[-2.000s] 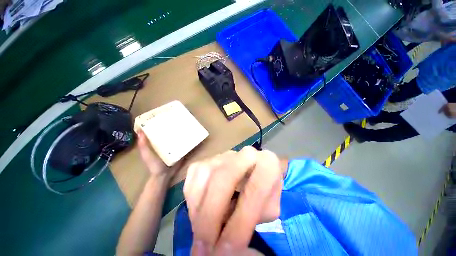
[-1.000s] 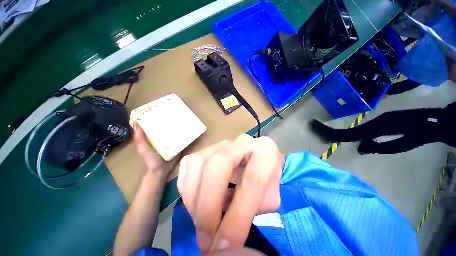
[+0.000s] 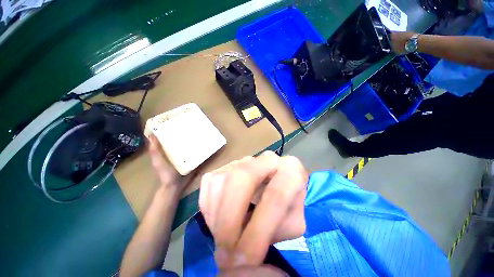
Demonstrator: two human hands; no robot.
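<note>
A cream-white support block (image 3: 187, 138) is at the middle of the tan mat. My left hand (image 3: 162, 162) is against its near left side, with the fingers partly hidden at the block's edge. My right hand (image 3: 254, 208) is raised large and close to the camera, fingers curled together; what lies between them cannot be made out. A black headset (image 3: 97, 140) with two thin hoops lies left of the block, one earcup open with electronics and fine wires showing. The black iron stand (image 3: 236, 84) with a yellow pad stands right of the block.
A tan work mat (image 3: 135, 189) lies under the block. A blue tray (image 3: 260, 27) holds black equipment (image 3: 346, 51). Blue bins (image 3: 355, 111) with black parts are beyond the bench edge. Another person's arm (image 3: 455, 48) reaches in beside the equipment, near a printed white sheet (image 3: 387, 13).
The other person has come closer to the bench and an arm now reaches in at the upper right, where a printed sheet now shows. My hands and the block hold nearly the same places.
</note>
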